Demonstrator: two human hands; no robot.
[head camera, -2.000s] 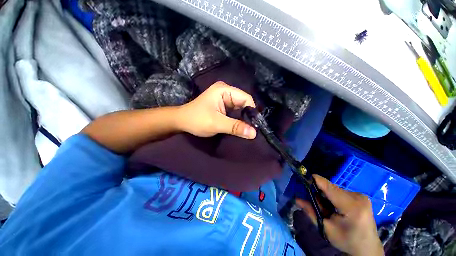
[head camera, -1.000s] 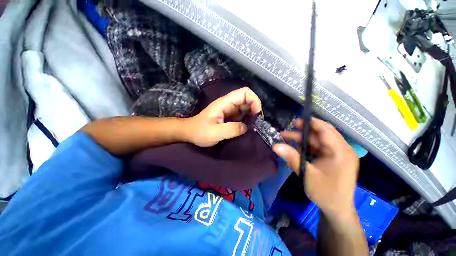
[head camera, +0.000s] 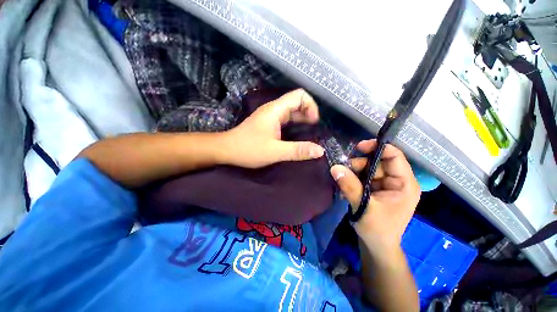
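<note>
The maroon cloth (head camera: 244, 192) lies over my lap, joined to fuzzy plaid fabric (head camera: 339, 150). My left hand (head camera: 275, 131) rests on the maroon cloth, thumb stretched out to the right, fingers curled and parted from the thumb; whether it pinches cloth is hard to tell. My right hand (head camera: 382, 189) holds the black fabric scissors (head camera: 410, 94) by the handles, blades pointing up and away over the table and looking closed. Its thumb and finger are also at the plaid seam edge, beside my left thumb.
A white table edge with a printed ruler (head camera: 342, 79) crosses ahead. A yellow-handled tool (head camera: 482, 130), a green-handled tool (head camera: 498, 127) and other black handles (head camera: 510, 180) lie at right. A blue crate (head camera: 436, 250) is at lower right, pale garments (head camera: 61, 91) at left.
The scissors first left the seam and swung upright, then tilted right over the table. My right fingers moved to the seam edge. My left thumb and fingers have spread apart.
</note>
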